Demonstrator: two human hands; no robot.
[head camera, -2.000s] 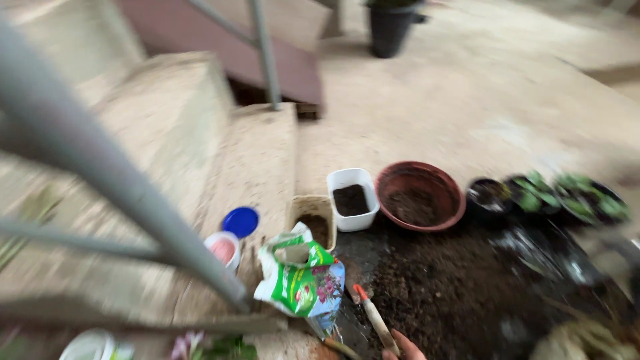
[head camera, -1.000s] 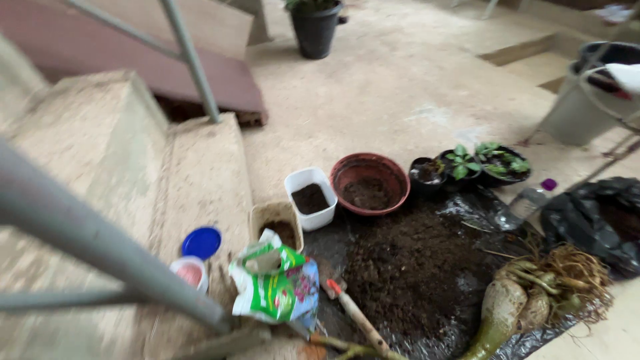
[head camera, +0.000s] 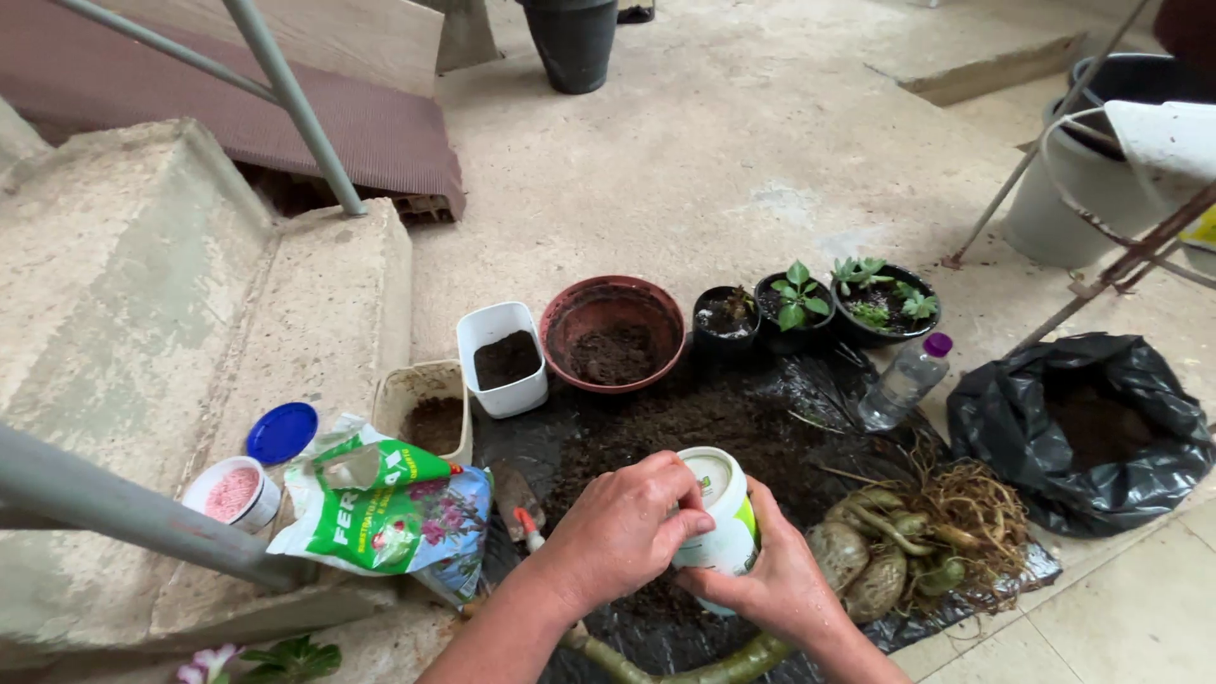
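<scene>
My right hand (head camera: 774, 579) is wrapped around a white plastic tub (head camera: 722, 541) with a lid and a green label, held over the soil on a black plastic sheet. At the tub's rim are the bent fingers of my left hand (head camera: 636, 527); whether they grip the lid is unclear. A trowel (head camera: 518, 503) lies left of my hands, its handle partly hidden by my left arm. To the right rests a bare-rooted plant with a swollen base (head camera: 874, 551), its green stem (head camera: 731, 665) curving below my hands.
Behind the sheet stand a beige container (head camera: 385, 408), a white container (head camera: 502, 402), a reddish-brown pot (head camera: 613, 285) and several potted plants (head camera: 793, 304). A water bottle (head camera: 902, 385) and a black bag of soil (head camera: 997, 408) are at right. A substrate bag (head camera: 380, 513), pink granules (head camera: 231, 494), steps and a railing (head camera: 142, 513) lie left.
Both hands are now in view around the white tub, which neither earlier frame shows in them. Two seconds ago one hand was at the trowel's handle.
</scene>
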